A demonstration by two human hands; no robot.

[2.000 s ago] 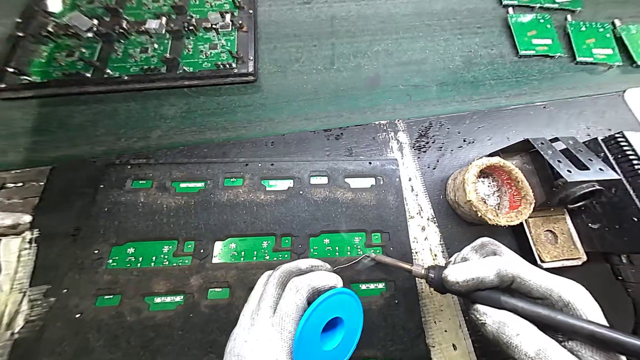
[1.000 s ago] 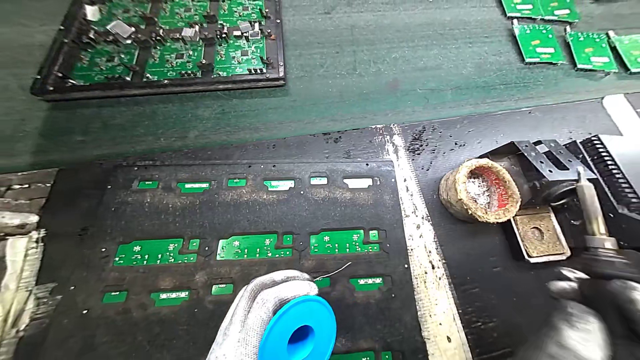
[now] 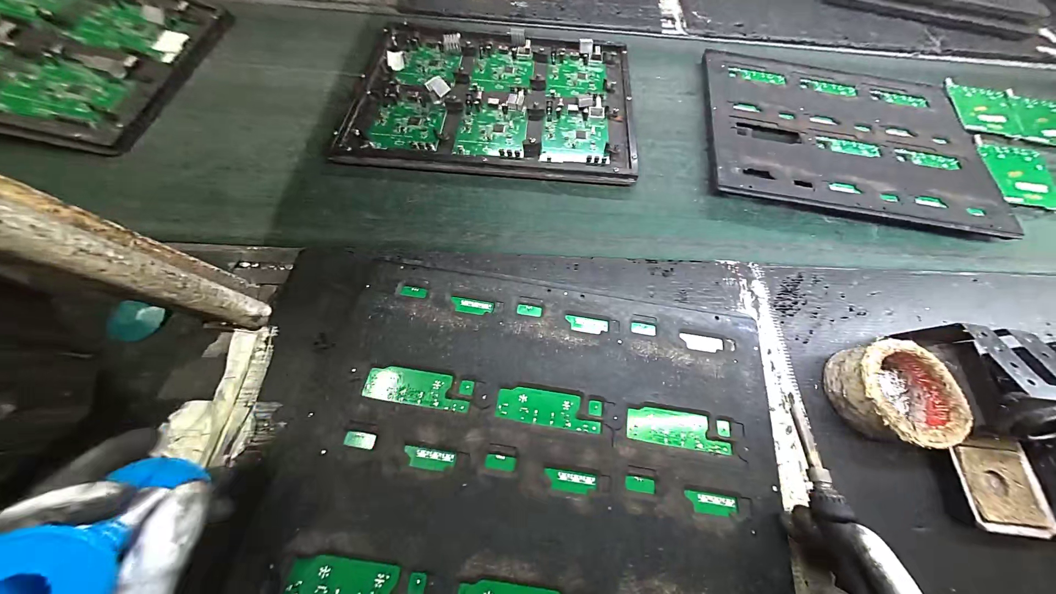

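Observation:
My gloved left hand [image 3: 157, 528], at the lower left, is closed on a blue spool of solder wire [image 3: 54, 557]. At the lower right my gloved right hand [image 3: 879, 561], mostly cut off by the frame and blurred, grips a soldering iron [image 3: 821, 487]. The iron's tip points up over the pale strip beside a black pallet [image 3: 528, 355]. Green circuit boards [image 3: 549, 410] show through the pallet's cutouts. No solder strand can be made out between the hands.
A round tub [image 3: 854, 392] with a reddish inside stands right of the pallet, near a metal iron stand [image 3: 1019, 359] and a sponge tray [image 3: 1002, 487]. On the green belt lie a tray of boards [image 3: 487, 169], a second pallet [image 3: 866, 210] and loose boards. A worn bar [image 3: 124, 256] juts in at left.
My left hand with the spool has gone from over the pallet to its left. The soldering iron has moved from beside the stand to the pallet's right edge. The view has shifted.

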